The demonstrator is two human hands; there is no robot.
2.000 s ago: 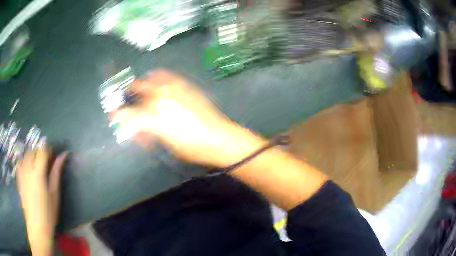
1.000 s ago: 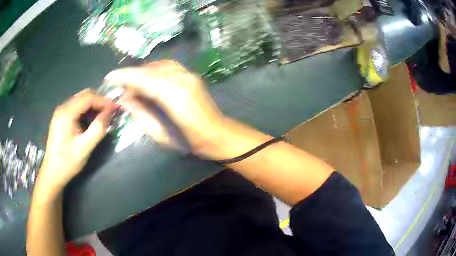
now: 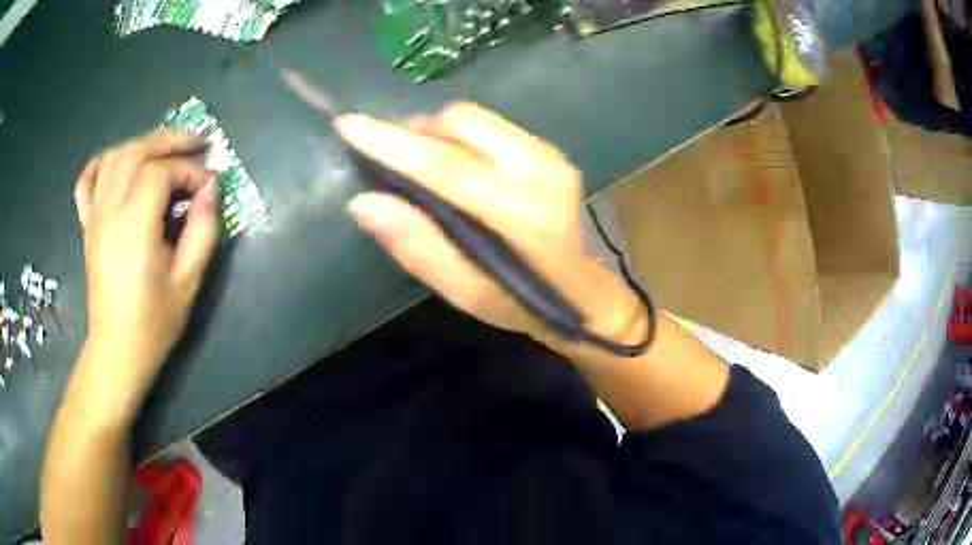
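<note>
My right hand [image 3: 501, 213] holds the soldering iron [image 3: 469, 240] by its black handle. Its thin metal tip points up and left, above the bench and right of a circuit board. The black cord loops at my wrist. The green and white circuit board [image 3: 237, 181] lies on the bench. My left hand [image 3: 144, 213] is at the board's left side, its fingers partly over it. A small dark and purplish component [image 3: 181, 207] shows between thumb and fingers; its exact type is unclear.
Small white leaded components [image 3: 27, 309] lie at the left. Circuit boards [image 3: 203, 15] and silver-pinned green parts [image 3: 421, 37] lie at the far side. A yellow holder [image 3: 783, 43] stands at the right bench edge, above a cardboard box [image 3: 725, 234].
My right hand has moved right, away from my left hand, and now clearly holds the soldering iron. The board is uncovered. The view has shifted, with the far parts higher in the picture.
</note>
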